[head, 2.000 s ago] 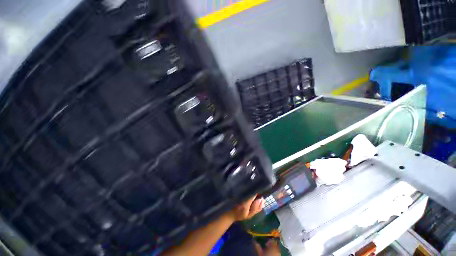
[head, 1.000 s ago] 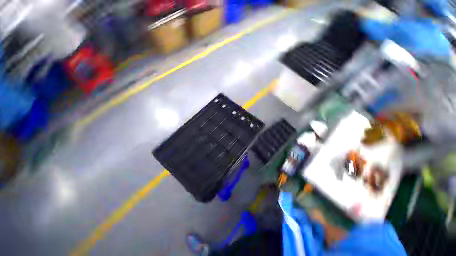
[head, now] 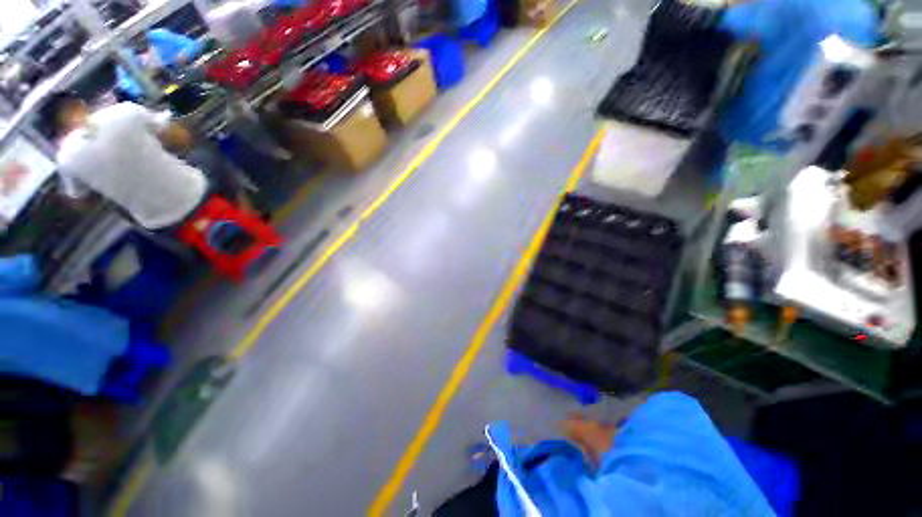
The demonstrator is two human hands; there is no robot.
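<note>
A stack of black pocketed trays (head: 596, 293) stands low on a blue base on the floor, left of the workbench, with no hand touching it. One hand (head: 591, 436), seemingly my right, is small and blurred at the bottom, by a blue sleeve coming from the right. Whether it holds anything cannot be told. My left hand is not visible. The white machine base (head: 844, 288) with copper-coloured nests stands on the bench at the right. The dark handheld meter (head: 743, 268) lies beside it with orange plugs (head: 740, 319).
Black trays on a white box (head: 637, 159) stand farther back, near a person in blue (head: 799, 71). Grey floor with yellow lines runs through the middle. At left are a person in white (head: 136, 167), a red stool (head: 231, 239) and cardboard boxes (head: 339, 131).
The view has swung left and widened from the close black tray and bench. The hand seen at the tray's edge earlier is no longer there. The machine now sits farther right.
</note>
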